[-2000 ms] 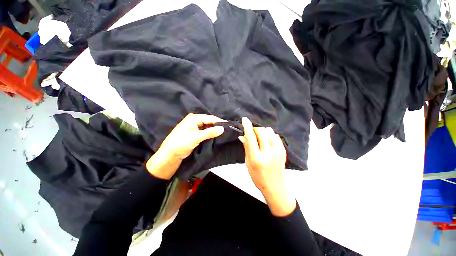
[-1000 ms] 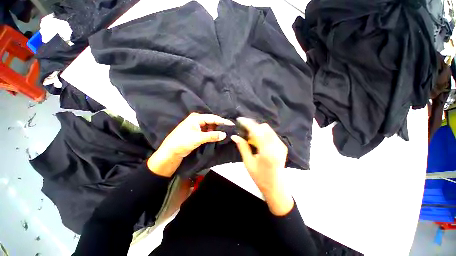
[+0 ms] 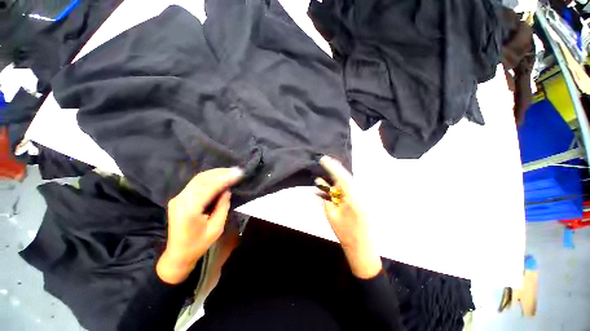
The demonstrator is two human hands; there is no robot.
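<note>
A large black garment lies spread on the white table, its near edge at the table's front. My left hand pinches the garment's near edge at the left between thumb and fingers. My right hand is at the right end of the near edge, its index finger on the cloth. Small yellow thread snips with dark tips sit in my right hand. The fingertips are slightly blurred.
A black garment pile lies on the white table at the right. Black cloth hangs at the left table edge. Blue bins stand at the far right. An orange stool is at the far left.
The view has shifted right. My hands, earlier close together at a small dark strip on the waistband, are now apart. The yellow snips now show in my right hand.
</note>
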